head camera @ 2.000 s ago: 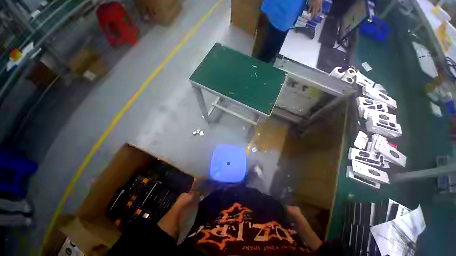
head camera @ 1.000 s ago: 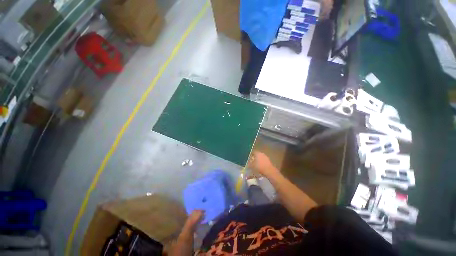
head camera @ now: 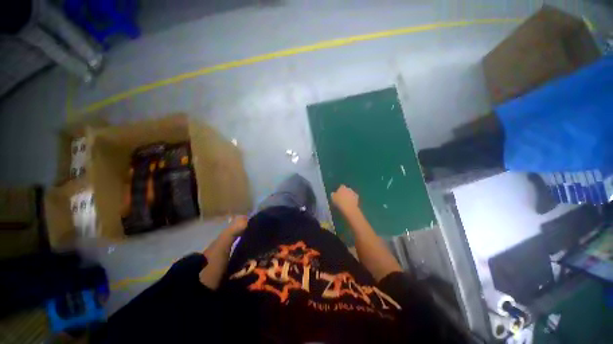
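Note:
The small green-topped table (head camera: 366, 151) is in front of me, right of centre. My right hand (head camera: 345, 200) is at its near edge with the fingers curled. Whether it grips the edge is unclear. My left hand (head camera: 235, 227) is low beside my body, blurred, between me and an open brown carton (head camera: 218, 168). Its fingers cannot be made out and I see nothing clearly in it. Dark packs with orange marks (head camera: 161, 185) lie inside the carton.
White printed boxes (head camera: 82, 208) show left of the carton. A blue stool (head camera: 107, 20) is at the upper left. A person in blue (head camera: 561, 124) is at the right, beside a white-topped bench (head camera: 487, 215) and another carton (head camera: 538, 54). White rolls (head camera: 501, 302) are at the lower right.
The view has turned, so the carton now shows whole on the left. My right hand has shifted along the table's edge. The pale blue stool before me is no longer clearly visible.

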